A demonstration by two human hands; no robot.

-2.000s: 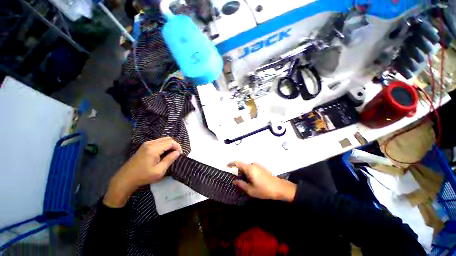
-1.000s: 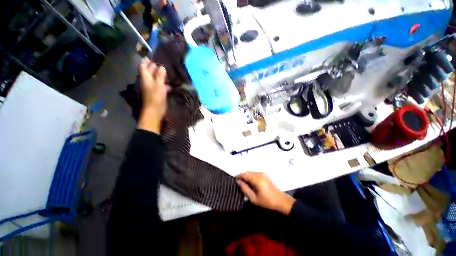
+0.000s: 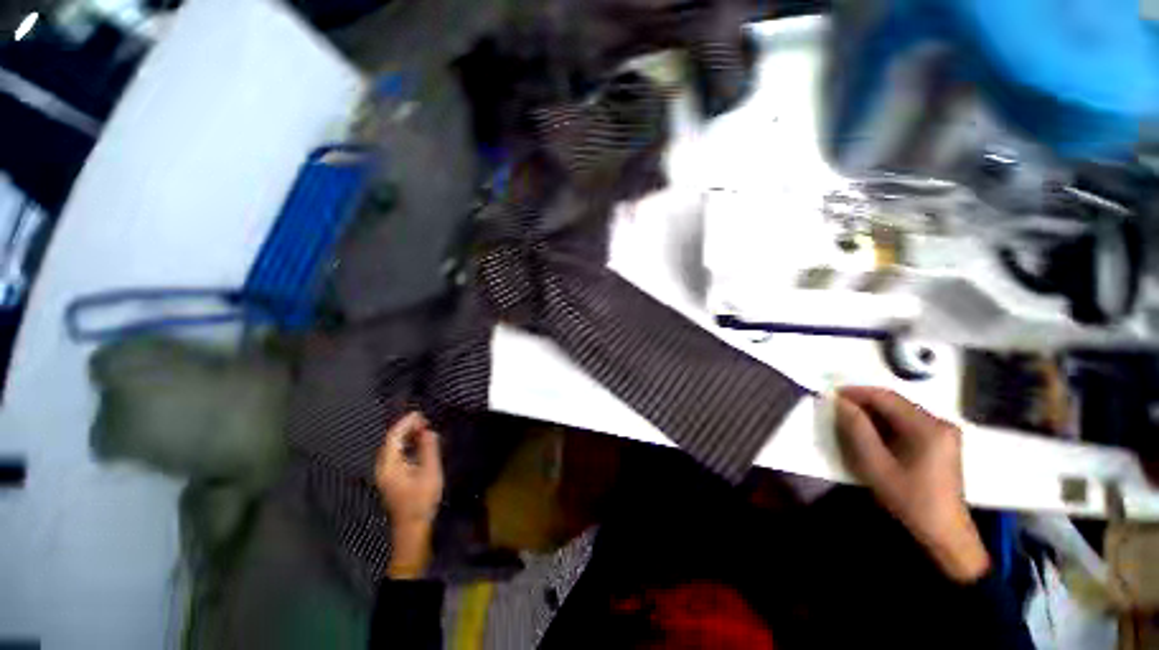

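The dark striped knit fabric [image 3: 674,375] lies as a narrow panel across the white table, its end towards my right hand. More of it heaps at the back and hangs over the table's left side. My right hand [image 3: 905,464] pinches the corner of the panel's end between thumb and fingers. My left hand [image 3: 411,483] is low at the left, in front of the hanging striped fabric, with curled fingers; blur hides whether it grips any. The machine's throat plate area [image 3: 858,248] is behind the panel, blurred.
Black scissors [image 3: 1103,273] rest by the machine at the right. A black rod [image 3: 801,326] with a round end lies on the table. A light-blue holder [image 3: 1074,64] hangs at the upper right. A blue trolley [image 3: 305,241] and a white surface [image 3: 153,165] are at the left.
The view has swung left and closer. My left hand has come from the heap at the back down to the lower left. The panel now lies flatter and slants towards my right hand, which still holds its end.
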